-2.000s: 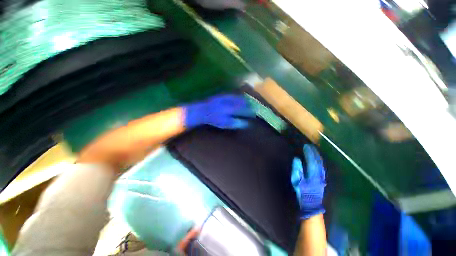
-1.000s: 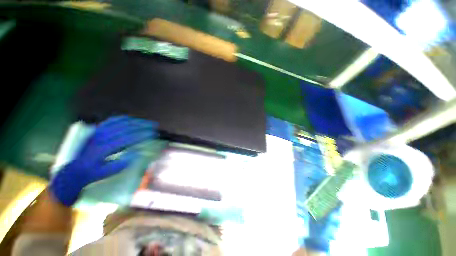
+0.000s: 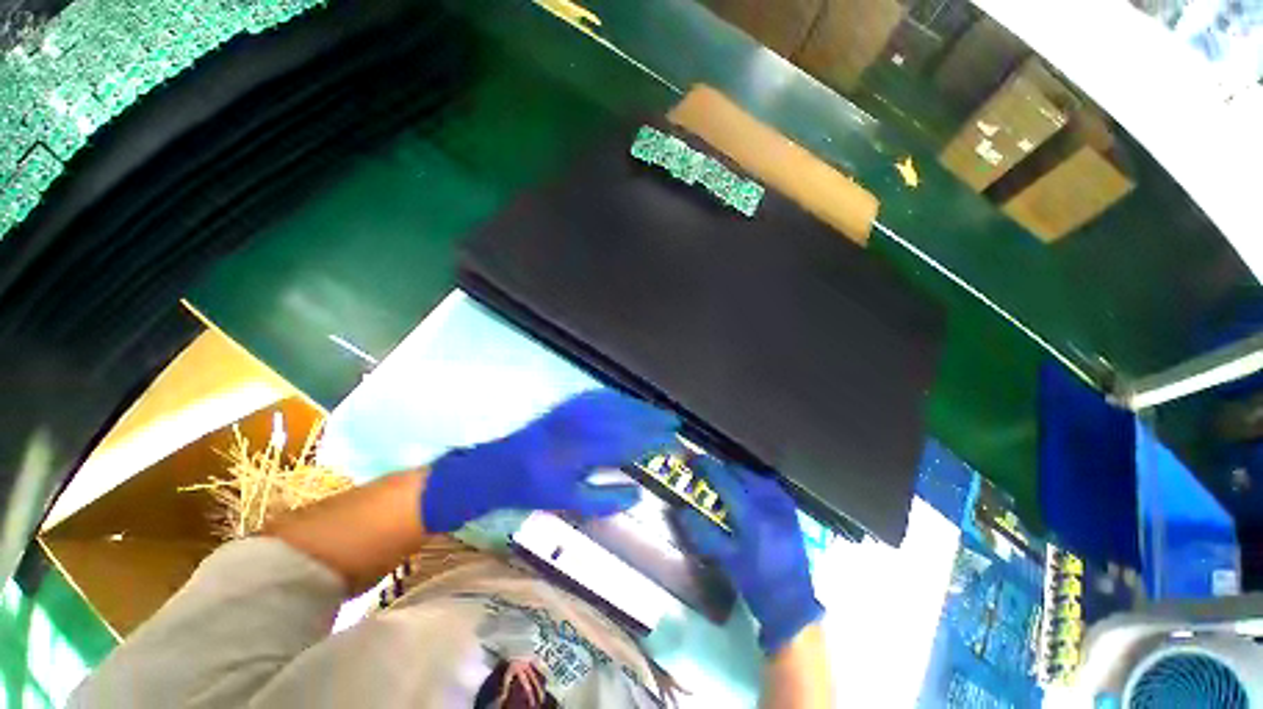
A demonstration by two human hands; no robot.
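A PCB panel strip (image 3: 683,485) with a row of yellow blocks lies between my gloved hands, over the grey metal block (image 3: 700,575). My left hand (image 3: 561,464), in a blue glove, is at the strip's left end. My right hand (image 3: 755,540), in a blue glove, holds its right end. The fingers partly hide the strip. A green row of boards (image 3: 697,171) lies on the far edge of the black sheets (image 3: 720,305).
A carton (image 3: 118,554) of pale sticks stands at left. Stacked black sheets (image 3: 277,153) with green boards are at upper left. A cardboard strip (image 3: 790,166) lies at the far edge. More strips (image 3: 1060,616) and a fan (image 3: 1184,679) are at lower right.
Both hands have come together over the metal block, with a strip between them. My left hand has moved right; my right hand has come back from the lower right. The view has turned.
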